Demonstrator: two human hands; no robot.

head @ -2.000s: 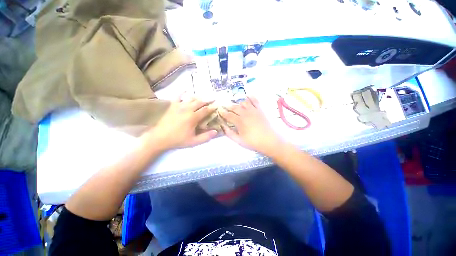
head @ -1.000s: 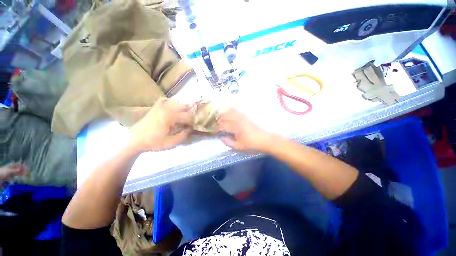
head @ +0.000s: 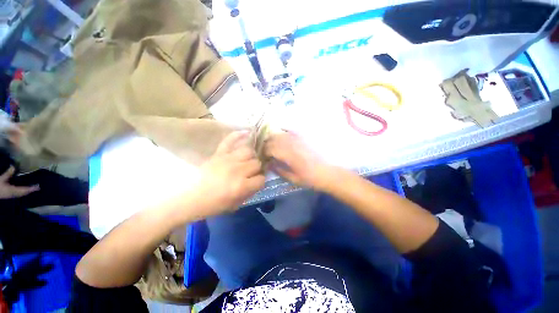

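Observation:
A tan jacket (head: 141,79) lies crumpled over the left part of the white table and runs to my hands. My left hand (head: 236,162) is closed on its cloth near the table's front edge. My right hand (head: 291,158) grips the same bunched cloth from the right, close beside the left. Both hands are slightly blurred, and the pinched edge is mostly hidden by the fingers. The presser foot and needle area (head: 279,88) of the sewing machine is just behind my hands, with no cloth visibly under it.
Red snips (head: 366,119) and a yellow loop (head: 383,95) lie right of the needle. A small black object (head: 385,60) and tan fabric pieces (head: 469,98) lie farther right. Blue bins (head: 502,214) stand below. Another person's hand (head: 13,185) shows at the far left.
My hands have gone from lying flat on the cloth to gripping it, and have come nearer the table's front edge. Another person's hands and dark sleeves have come in at the left.

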